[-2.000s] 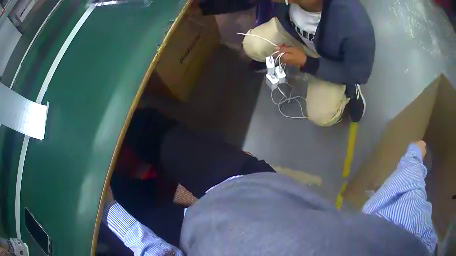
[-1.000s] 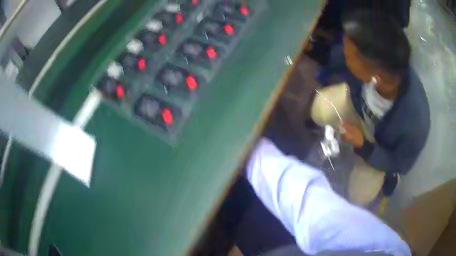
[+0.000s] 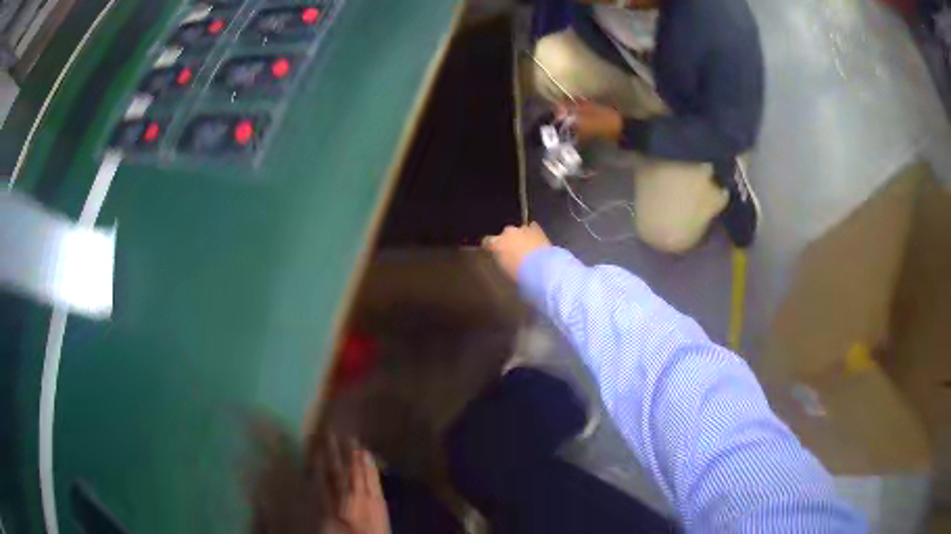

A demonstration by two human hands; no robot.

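Note:
My right hand (image 3: 516,248) reaches out from the lower right in a striped sleeve. Its fingers are closed on the corner edge of a brown carton (image 3: 433,280) on the floor beside the bench. The carton's inside is dark. My left hand (image 3: 358,488) is blurred and cut off by the bottom edge, beside the bench rim. Its fingers are extended and nothing shows in them.
The green bench (image 3: 209,313) carries a blister tray (image 3: 266,156) of black units with red spots. A label liner strip (image 3: 83,271) hangs at left. A person (image 3: 688,104) crouches ahead holding white adapters (image 3: 560,156). Another open carton (image 3: 850,282) stands at right.
My right hand has come into view on the carton edge. My left hand has appeared at the bottom. The view has shifted, so the tray sits higher and further left than a second ago.

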